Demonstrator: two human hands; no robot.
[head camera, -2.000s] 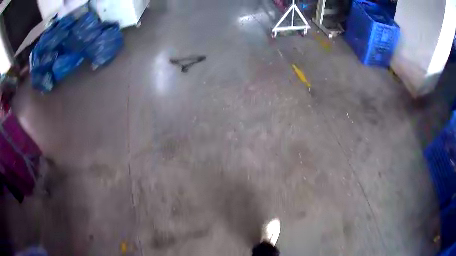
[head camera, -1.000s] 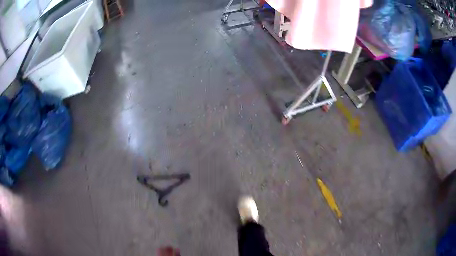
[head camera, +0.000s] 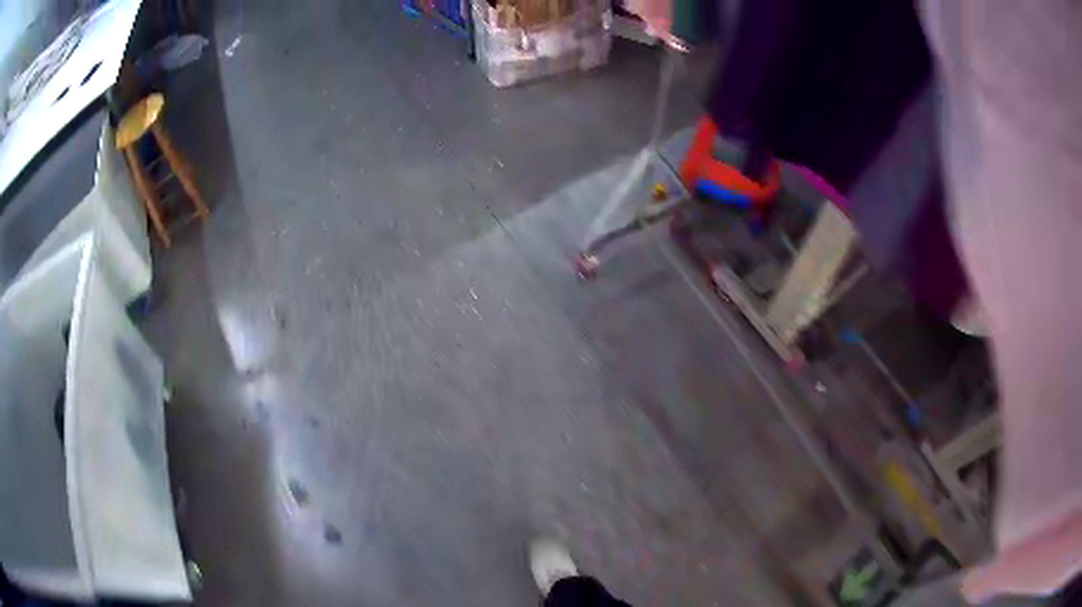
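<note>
No hand of mine is in view. A pale pink garment or cloth (head camera: 1009, 261) hangs close on the right, cut off by the edge. A dark purple cloth (head camera: 819, 83) hangs beside it, with an orange-red and blue object (head camera: 726, 172) next to it. The metal foot of a rack (head camera: 623, 231) stands on the floor below. One light shoe (head camera: 549, 562) and a dark trouser leg show at the bottom. The picture is blurred.
White bins (head camera: 125, 439) stand along the left, with a wooden stool (head camera: 163, 166) behind them and a white table (head camera: 65, 89) at the upper left. A wrapped box (head camera: 542, 42) stands at the back. Grey floor (head camera: 415, 320) runs between. A green arrow mark (head camera: 857, 581) is at the lower right.
The view has moved forward. The floor hanger, blue bags and blue crate have left the picture. The pink cloth and white bins are much nearer. The reddish blur at the bottom edge is gone.
</note>
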